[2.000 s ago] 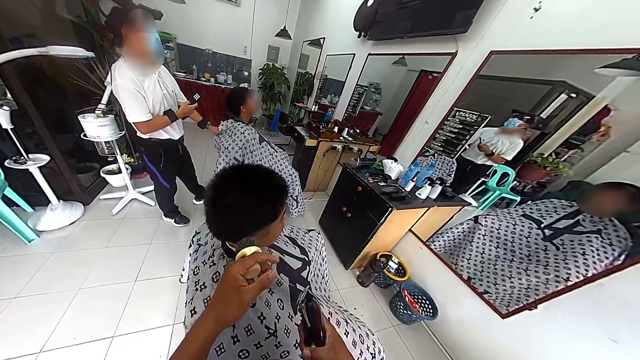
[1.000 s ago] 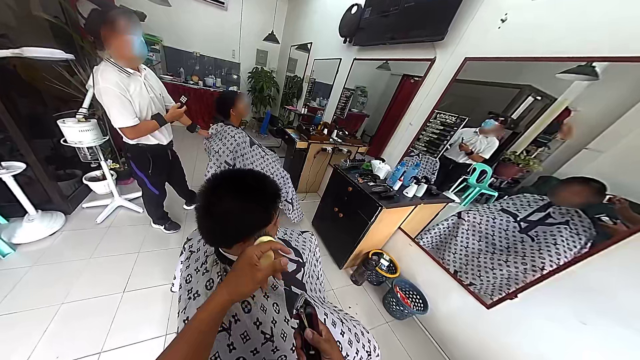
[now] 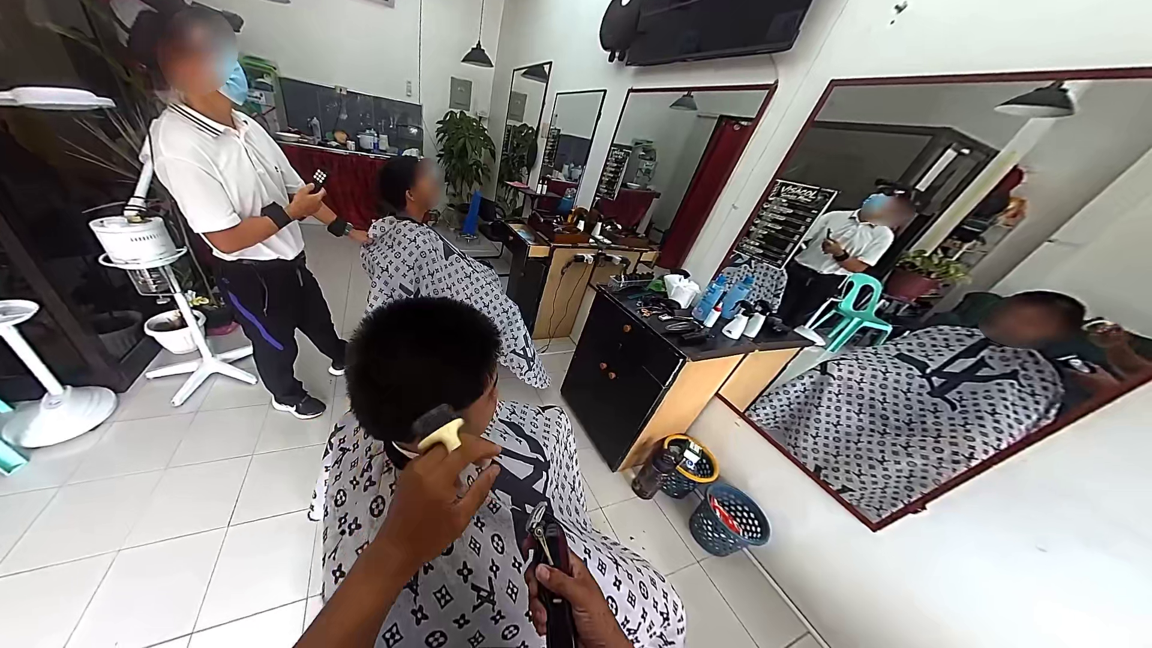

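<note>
A seated person with short black hair [image 3: 418, 355] wears a white patterned barber cape [image 3: 468, 531], back partly turned to me. My left hand [image 3: 441, 504] grips a pale-handled neck brush [image 3: 443, 434], its dark bristles at the hair low on the back of the head, near the ear. Lower down, in front of the cape, my right hand [image 3: 576, 594] is closed around a dark hair clipper [image 3: 551, 576]. A metal piece with a loop shows at the clipper's upper end; whether it belongs to the clipper I cannot tell.
A black cabinet [image 3: 621, 373] with bottles and tools stands ahead right, with baskets [image 3: 731, 520] beside it on the floor. A large wall mirror [image 3: 909, 360] hangs at right. At left a standing co-worker [image 3: 225, 180] attends another caped person [image 3: 432, 261]. A white wheeled stand [image 3: 193, 346] is behind.
My left hand has moved with the brush from beside the face back to the hair behind the ear. The clipper stays in my right hand.
</note>
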